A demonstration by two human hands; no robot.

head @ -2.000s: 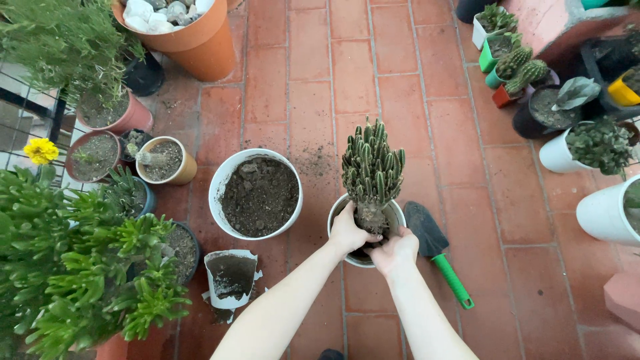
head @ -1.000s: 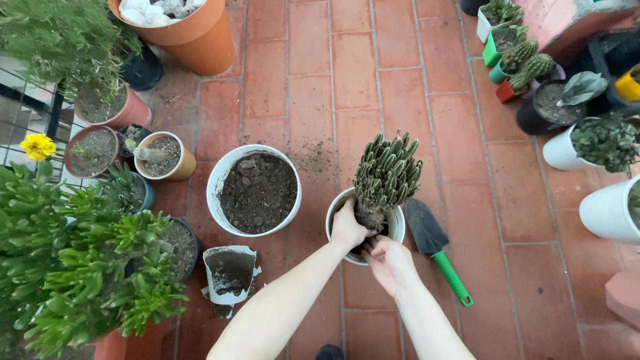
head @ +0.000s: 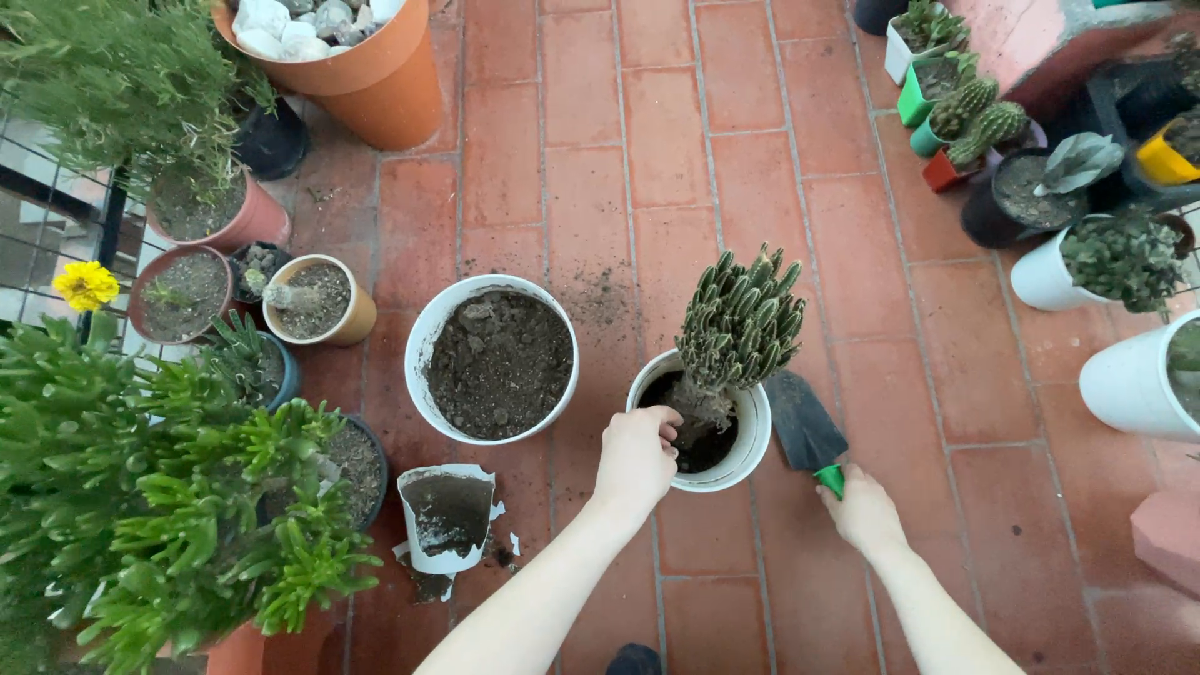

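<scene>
A clustered cactus leans to the right inside a white plastic pot, its root ball low in the pot with dark soil around it. My left hand is at the pot's left rim, its fingers reaching in beside the root ball; whether they grip it cannot be told. My right hand is closed around the green handle of a garden trowel, whose dark blade lies against the floor just right of the pot. A larger white pot filled with soil stands to the left.
A broken white pot lies by the soil pot, with shards around it. A leafy succulent and several potted plants line the left side. An orange pot of stones stands at the upper left. Small cacti and white pots line the right.
My right hand has left the cactus base and moved right and down to the trowel's handle, which it now holds. My left hand stays by the root ball.
</scene>
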